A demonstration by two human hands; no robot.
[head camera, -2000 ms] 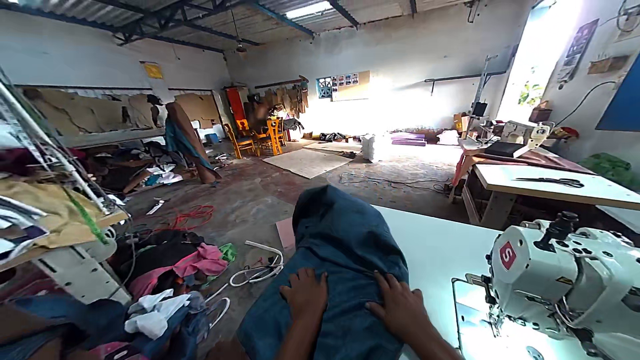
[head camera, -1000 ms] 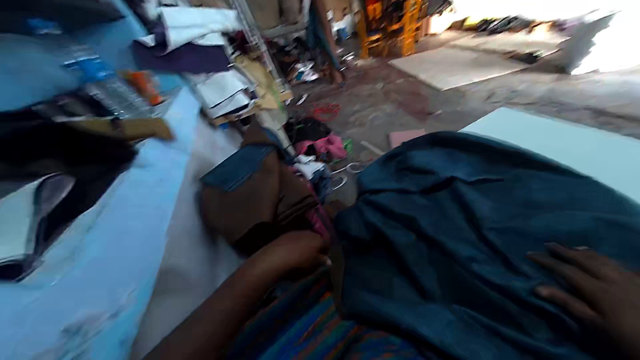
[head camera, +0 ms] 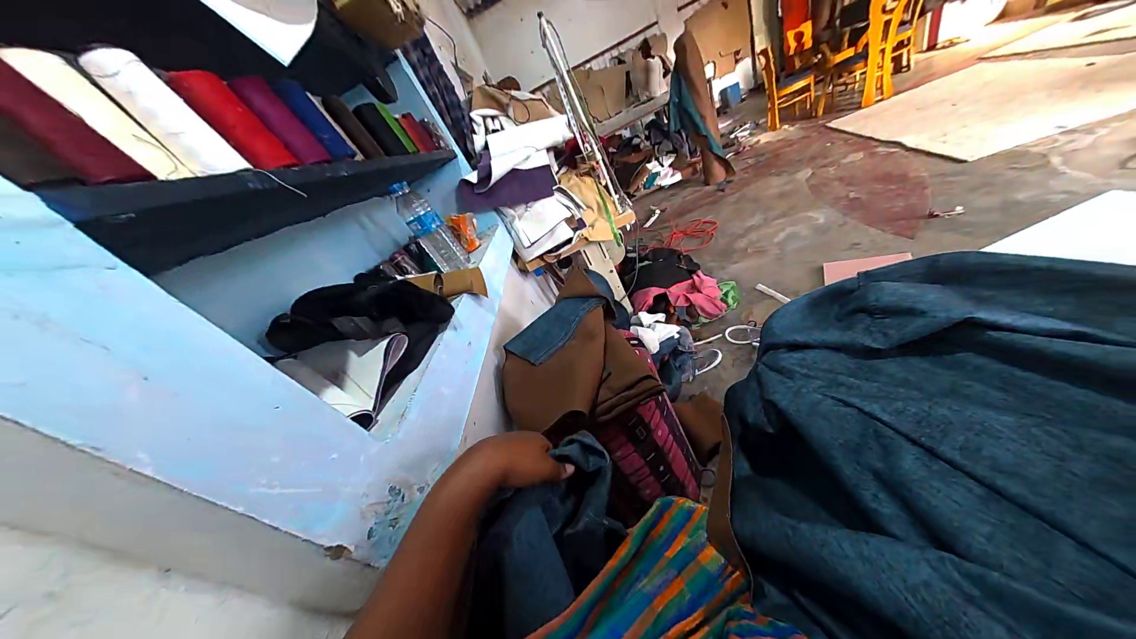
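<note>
At the lower centre my left hand (head camera: 524,460) grips the edge of a dark blue piece of fabric (head camera: 555,541) that hangs down beside my striped garment (head camera: 657,577). A large sheet of dark blue fabric (head camera: 923,426), with a brown underside along its edge, drapes over the right side and hides part of the white table (head camera: 1074,232). Just beyond my left hand, brown material with a blue patch (head camera: 559,368) lies folded over a pink and black patterned item (head camera: 652,448). My right hand is out of the frame.
On the left, a dark shelf (head camera: 266,209) holds several coloured rolls. Below it stand a plastic bottle (head camera: 430,229) and black cloth (head camera: 359,315). Fabric scraps (head camera: 679,293) and a red cord (head camera: 690,235) lie on the floor. Yellow chairs (head camera: 790,80) stand farther back.
The view has swung left, away from the sewing machine. Two seconds ago both hands lay on the large blue fabric; now my left hand holds a blue piece at my side, and my right hand has left view.
</note>
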